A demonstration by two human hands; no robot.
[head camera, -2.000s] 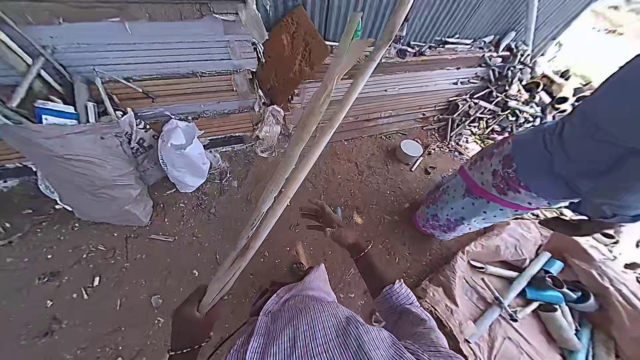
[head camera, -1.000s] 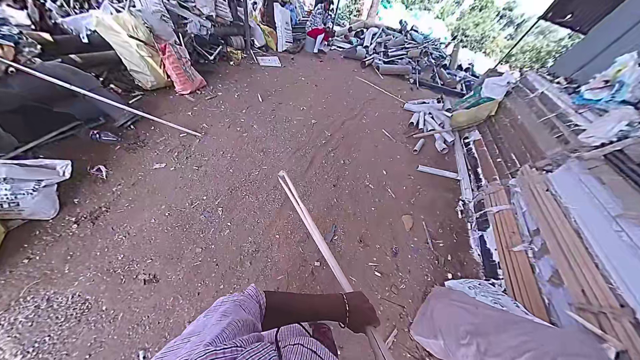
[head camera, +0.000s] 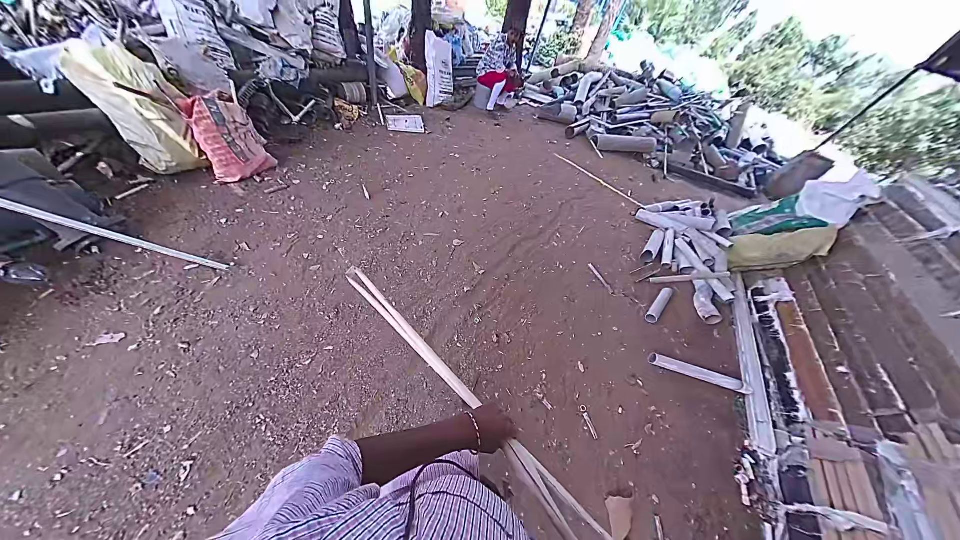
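Observation:
My left hand (head camera: 491, 427), with a thin bracelet at the wrist, is closed around a pair of long pale strips (head camera: 427, 356). Their far ends lie close together over the bare ground, and behind the hand they spread apart toward the bottom edge. Whether they are wood or plastic cannot be told. The left arm reaches across the front of my striped shirt. My right hand is out of view.
Cut grey pipes (head camera: 686, 232) lie at right beside a yellow-green sack (head camera: 784, 247); a loose pipe (head camera: 697, 373) is nearer. Stacked boards (head camera: 847, 337) line the right. A person (head camera: 497, 71) sits at the back near a pipe heap (head camera: 630, 105). A red sack (head camera: 225, 135) stands left.
The view has swung from the boards by the wall to the open yard. My right hand, seen open two seconds ago, is out of view. The strips, upright then, now slant low ahead.

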